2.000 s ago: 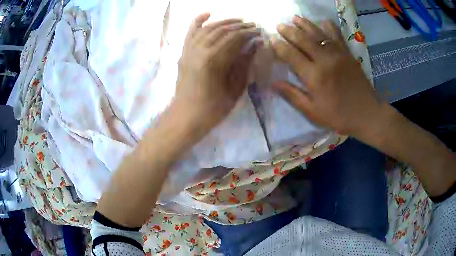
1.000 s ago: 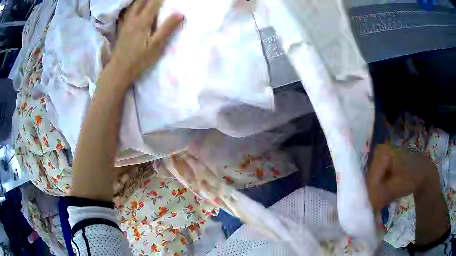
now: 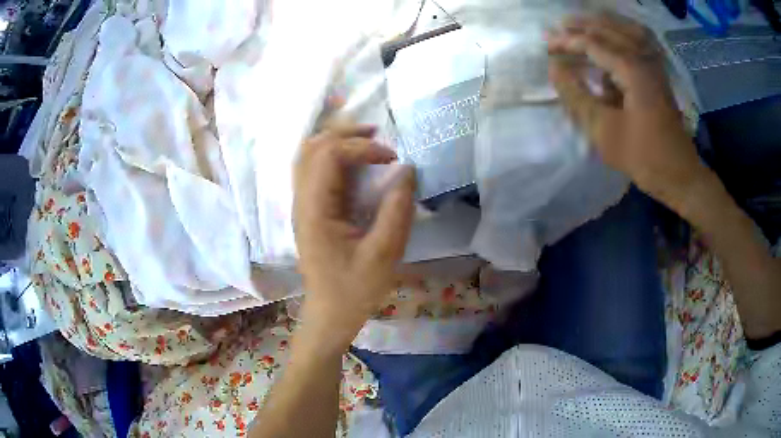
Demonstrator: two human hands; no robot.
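Note:
Large cloth pieces, whitish wrong side up (image 3: pixel 163 188), cover the left and middle of the sewing table. My left hand (image 3: pixel 355 214) is at the centre, its thumb and fingers curled towards each other at the cloth; whether it pinches an edge is hard to tell. My right hand (image 3: pixel 625 103) is blurred at the upper right, over a whitish piece (image 3: pixel 535 162) that hangs over the table's near edge; its grip is unclear. Between the hands the bare machine bed (image 3: pixel 437 85) shows, with a dark slot at its top. Glare washes out the upper middle.
A heap of orange-flowered fabric (image 3: pixel 77 274) lies at the left and spills down to my lap. More flowered cloth (image 3: pixel 702 342) hangs at the right. Blue-handled scissors (image 3: pixel 715 13) lie at the upper right. The table edge has a ruler scale (image 3: pixel 736 51).
My left hand has moved right and down from the cloth at upper left to the centre. My right hand has risen from the lap to the upper right, and the long pale strip no longer hangs there.

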